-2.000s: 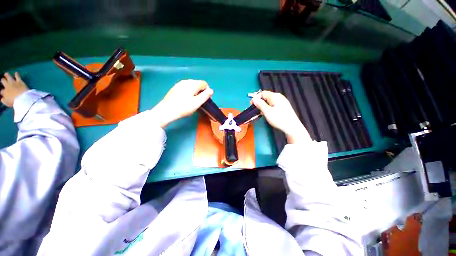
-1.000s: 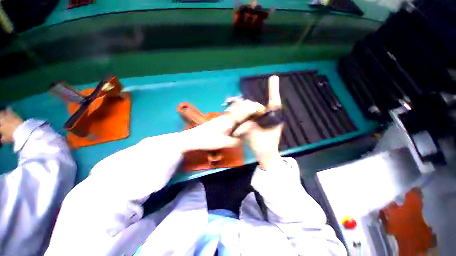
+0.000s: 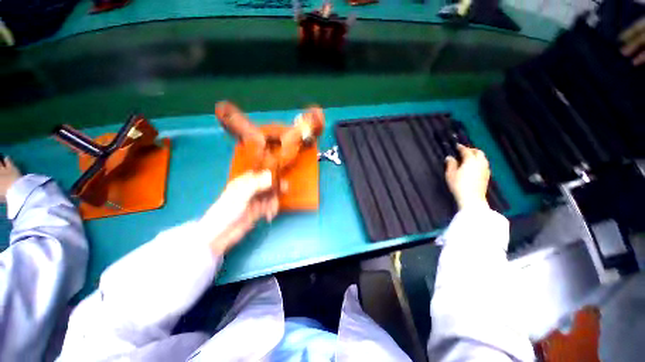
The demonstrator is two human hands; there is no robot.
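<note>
The orange assembly jig (image 3: 245, 159) sits on the teal bench with no black legs on its three arms. My left hand (image 3: 251, 203) is blurred, its fingers closed around the jig's near arm. A small silver three-pointed hub (image 3: 330, 155) lies between the jig and the black ribbed parts tray (image 3: 382, 177). My right hand (image 3: 468, 175) is at the tray's right side, its fingertips on a black leg (image 3: 445, 136). The far end of the leg lies over the tray slots; how firmly it is held is partly hidden by the fingers.
A second orange jig (image 3: 145, 177) with black legs stands at the left, near another person's hand and sleeve (image 3: 42, 219). Stacked black trays (image 3: 537, 106) rise at the right. The pale machine (image 3: 559, 283) is lower right. An orange jig (image 3: 322, 35) stands beyond the green strip.
The black legs and hub seen on the centre jig are off it. My hands have separated from a blurred dark piece. My right hand has moved right to the tray, my left to the jig.
</note>
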